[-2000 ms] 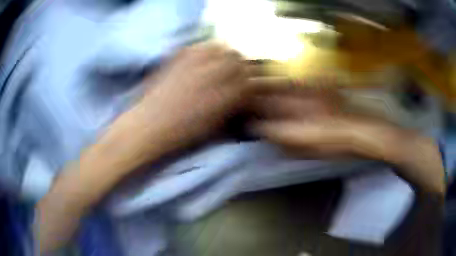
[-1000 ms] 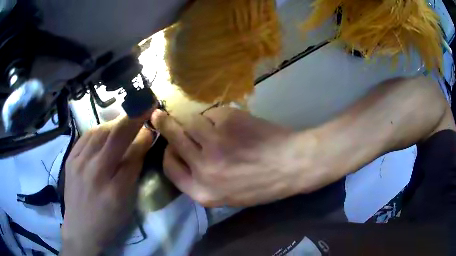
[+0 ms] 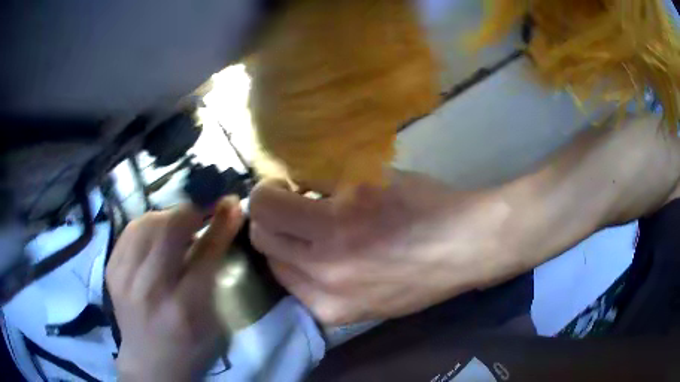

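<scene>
My left hand [image 3: 160, 283] is at the lower left, below the bright lamp spot, with thumb and forefinger pinched at a small pale thing too blurred to name. My right hand [image 3: 358, 242] comes in from the right, its fingertips meeting the left ones there. A small dark piece [image 3: 212, 185] lies just above the left fingertips. The sewing machine [image 3: 134, 52] shows as a dark, blurred underside over the hands. Light cloth [image 3: 287, 339] lies below the hands, and more light cloth [image 3: 67, 287] with a black strip [image 3: 78, 321] is at the left.
Yellow-orange tassels [image 3: 339, 89] hang just above my right hand, with a second bunch [image 3: 604, 45] at the upper right. A pale table surface [image 3: 477, 134] with a dark seam lies between them. A light cloth piece [image 3: 581, 280] is at the lower right by the dark lap cloth.
My hands have stayed together below the machine, and the fingertips now meet closely at a small pale thing. The view has shifted slightly and the machine parts look more blurred.
</scene>
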